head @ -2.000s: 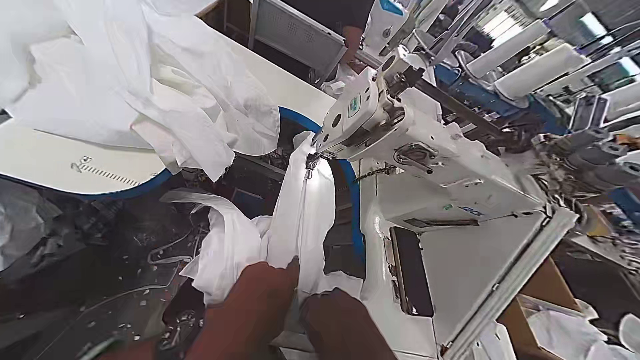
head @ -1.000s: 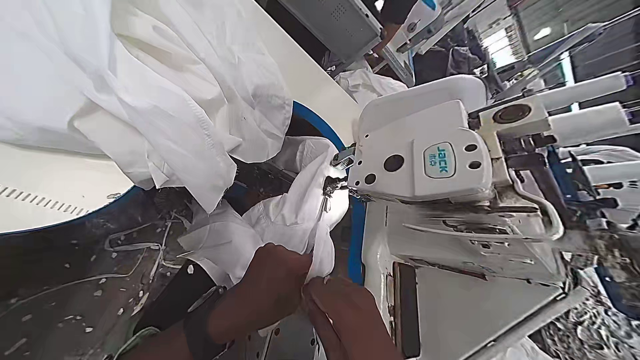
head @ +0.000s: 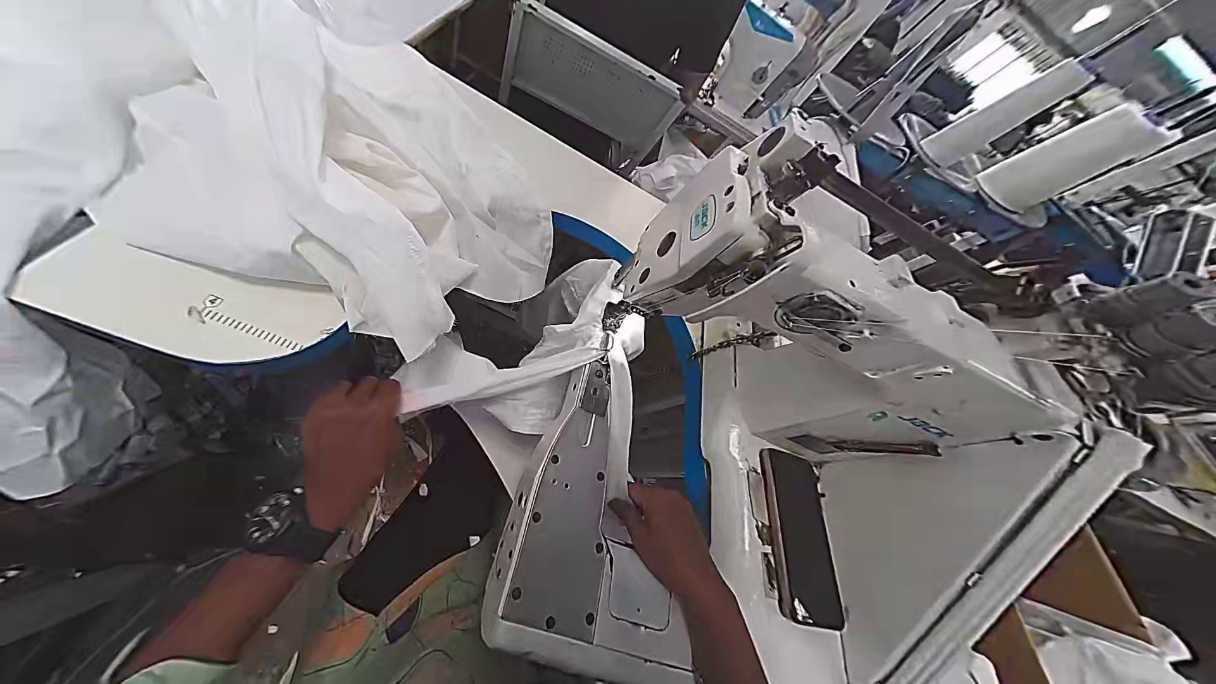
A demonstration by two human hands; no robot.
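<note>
A white sewing machine [head: 708, 233] stands at the centre, its needle and presser-foot area over a narrow metal arm bed [head: 560, 513]. White fabric [head: 560, 366] lies under the presser foot. My left hand [head: 351, 442], with a watch on the wrist, grips a stretched strip of this fabric to the left of the bed. Over the bed's right side, my right hand [head: 660, 532] pinches the lower end of a narrow white band [head: 619, 418] that runs up to the presser foot. The fingertips of both hands are partly hidden.
A heap of white cloth [head: 380, 180] covers much of the pale table [head: 142, 285] with blue edging at left. A dark phone-like slab [head: 803, 537] lies on the machine's base at right. Thread cones [head: 1073, 157] and other machines stand behind. A cardboard box [head: 1083, 579] is at lower right.
My hands were close together on the fabric below the presser foot; now they are apart, the left hand further left with the fabric, the right hand on the band. The metal bed is now exposed.
</note>
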